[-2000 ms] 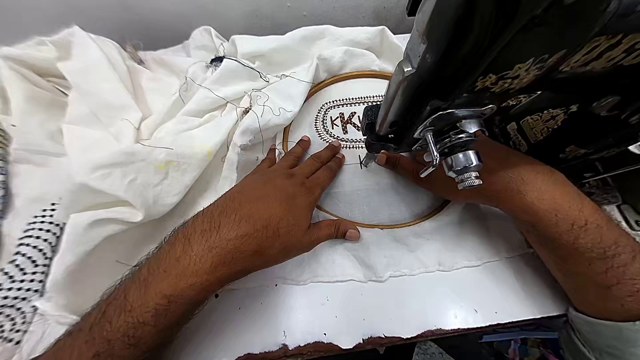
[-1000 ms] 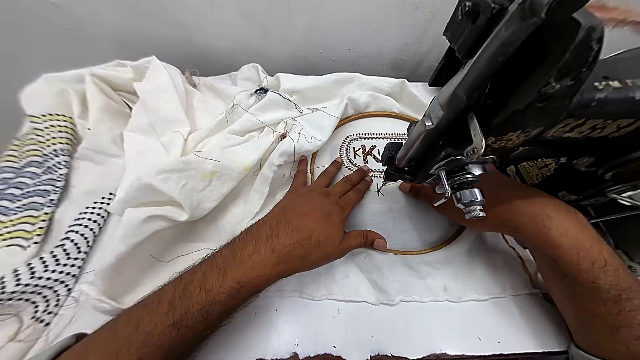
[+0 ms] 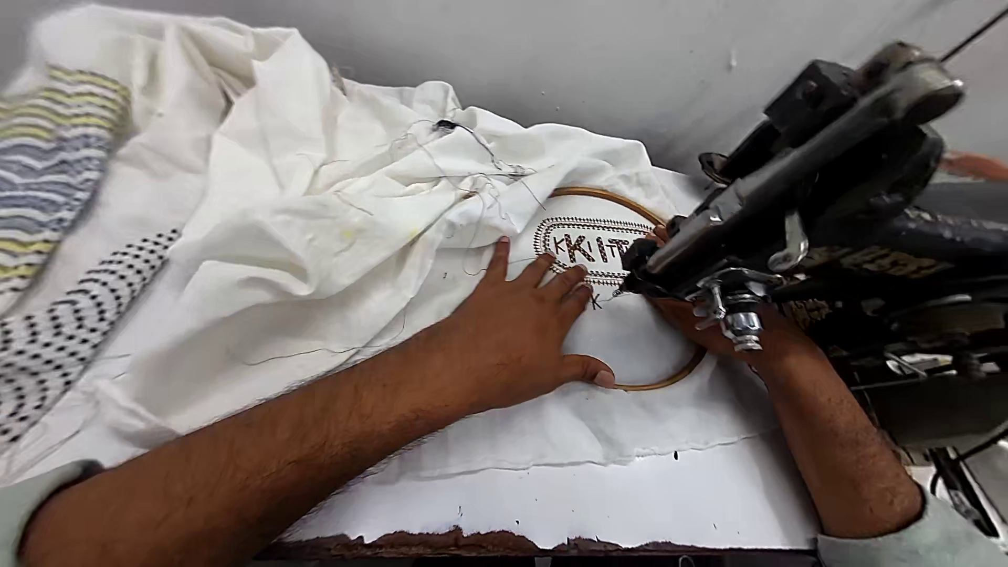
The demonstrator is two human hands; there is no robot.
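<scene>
White cloth [image 3: 472, 425] is stretched in a round wooden embroidery hoop [image 3: 606, 193]. Inside the hoop, dark stitched lettering [image 3: 591, 249] stands within an oval stitched border, with a small stitched letter below it. My left hand [image 3: 528, 339] lies flat and spread over the hoop's left side, thumb on the lower rim. My right hand [image 3: 732, 331] is at the hoop's right side, partly hidden behind the head of a black sewing machine [image 3: 827, 189]; its grip cannot be made out. The machine's needle area [image 3: 634, 272] is over the cloth, between the hands, close to the lettering.
Bunched cloth with loose dark threads [image 3: 488, 161] spreads left of the hoop. Patterned embroidery [image 3: 59, 165] in grey, yellow and black lies at the far left. A grey wall [image 3: 551, 55] stands behind. The white tabletop [image 3: 598, 504] has a chipped front edge.
My right hand has moved farther up along the hoop's right side, behind the machine head. More of the stitched lettering shows now. The view has shifted, showing more cloth at left.
</scene>
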